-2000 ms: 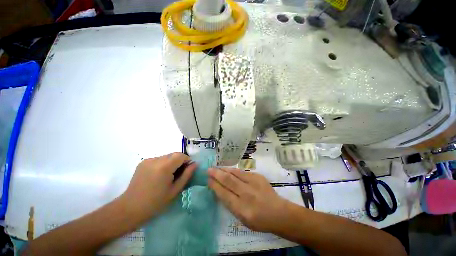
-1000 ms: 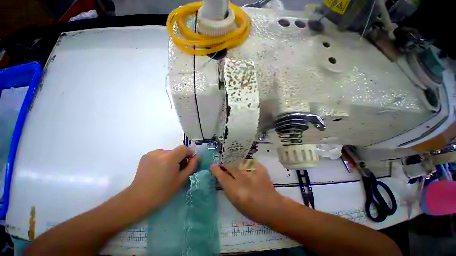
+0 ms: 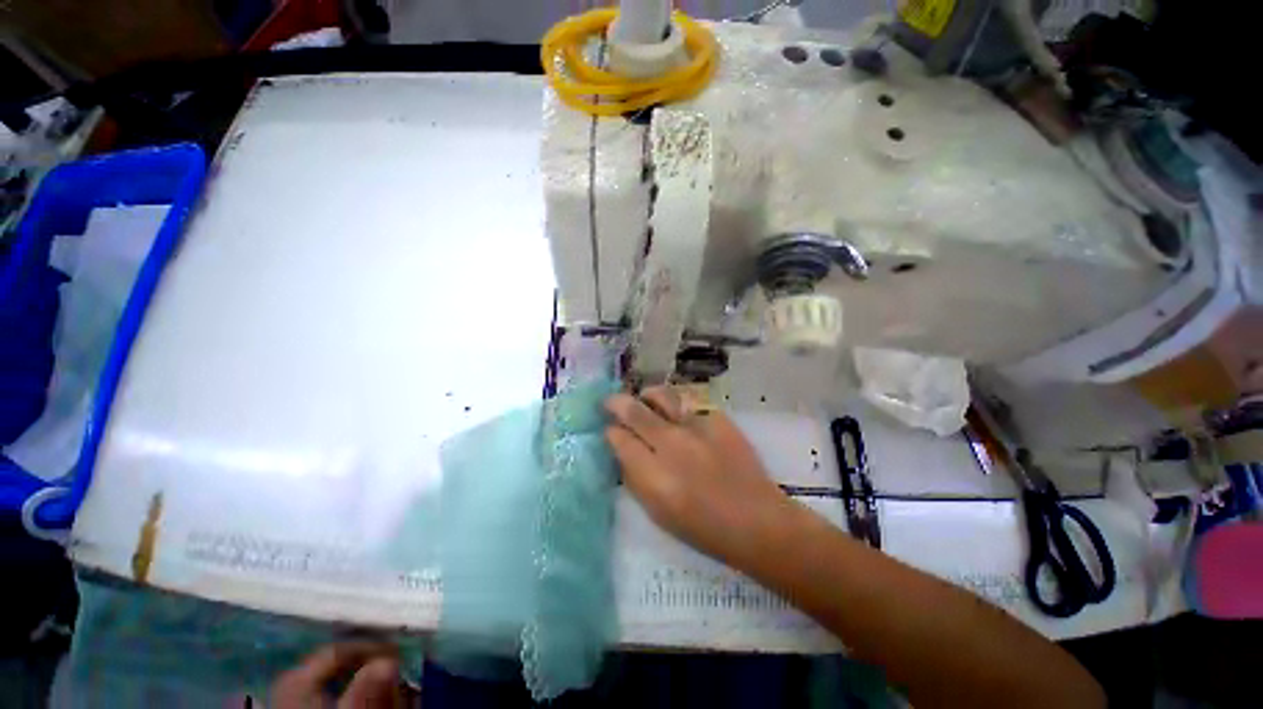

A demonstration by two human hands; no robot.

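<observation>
The sheer sea-green garment panel (image 3: pixel 492 533) lies on the white table and hangs a little over its front edge. The ruffle strip (image 3: pixel 565 554) with a wavy stitched edge runs along it, up to the needle area of the off-white sewing machine (image 3: pixel 589 236). My right hand (image 3: pixel 693 464) rests with its fingertips on the fabric's right edge, just in front of the presser foot, which is hard to make out. My left hand (image 3: pixel 339 679) is below the table's front edge, blurred and cut off by the frame's bottom, near more sea-green fabric (image 3: pixel 208 644); its grip is unclear.
A blue basket (image 3: pixel 132 346) with pale pieces stands left of the table. Black thread snips (image 3: pixel 855 478) and black-handled scissors (image 3: pixel 1064 554) lie to the right. A pink pad (image 3: pixel 1230 568) is at far right. A yellow ring (image 3: pixel 561 69) sits on the machine.
My left hand has left the fabric at the needle and moved down past the table's front edge. The view has shifted, showing more of the blue basket. My right hand stays beside the foot.
</observation>
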